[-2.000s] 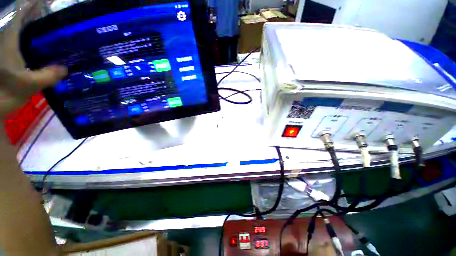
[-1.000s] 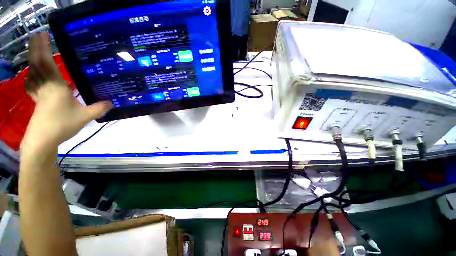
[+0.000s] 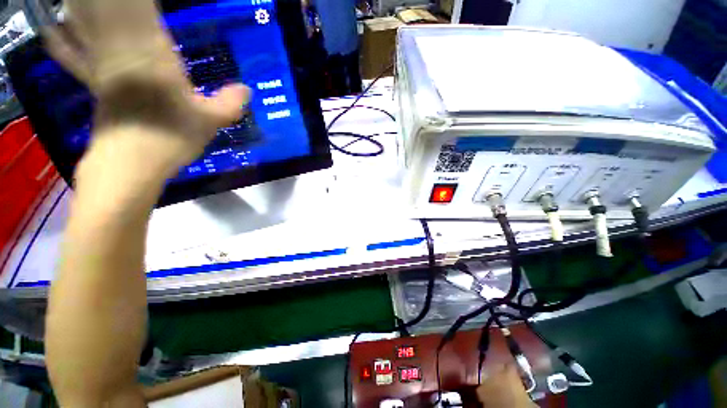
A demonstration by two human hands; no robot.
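My left hand is raised in front of the touchscreen monitor. Its fingers are apart, it holds nothing, and the thumb is over the screen's middle; touch cannot be told. My right hand is low on the red-brown test fixture, partly cut off by the bottom edge, its fingers hidden. White chargers show at the fixture's lower edge. Black test leads with white ends lie beside my right hand. The fixture's panel meters glow red.
The white charger tester with its lit red switch and four cables stands on the shelf. A clear plastic bin is behind the fixture. An open carton is at lower left. A person's blue clothing shows behind.
My left hand has moved right and up across the monitor, hiding more of it. The green blocks seen on the screen earlier no longer show. My right hand stays at the fixture.
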